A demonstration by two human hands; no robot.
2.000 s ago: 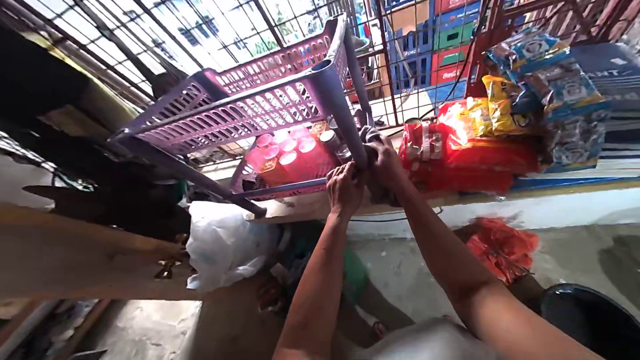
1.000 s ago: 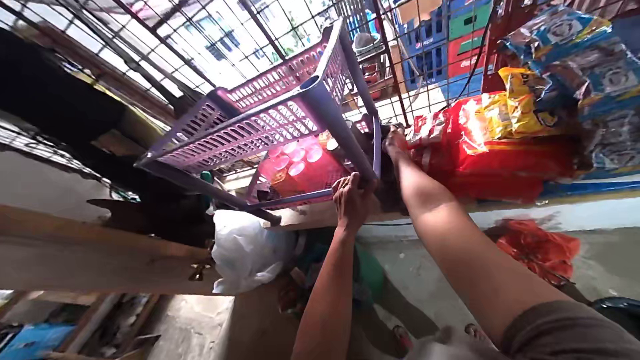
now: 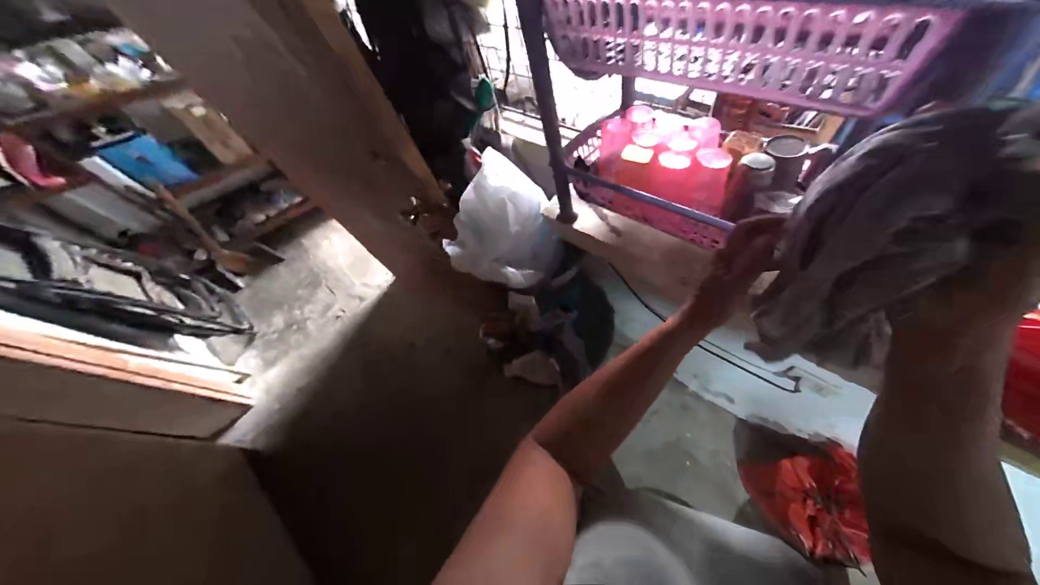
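Observation:
A grey cloth (image 3: 877,219) hangs in front of the right side of a purple plastic rack (image 3: 756,61). My right hand (image 3: 995,244) is at the cloth, its forearm rising from below; the fingers are blurred and mostly hidden by the cloth. By the rack's lower rail is my left hand (image 3: 743,252), at the cloth's left edge; its fingertips seem to lie on the rail, though the grip is unclear. Several pink-lidded containers (image 3: 678,166) stand in the lower basket, with a glass mug (image 3: 786,154) and a jar (image 3: 757,166) at their right.
A white plastic bag (image 3: 504,219) hangs left of the rack, beside a wooden door edge (image 3: 357,138). A red plastic bag (image 3: 812,496) lies on the floor below. A black cable (image 3: 707,349) runs along the ledge. Shelves with goods (image 3: 138,154) show beyond the doorway.
The view has swung left, showing the doorway. My right hand has risen from beside the rack's lower post, and the grey cloth now shows large in front of the rack. My left hand remains near the lower rail.

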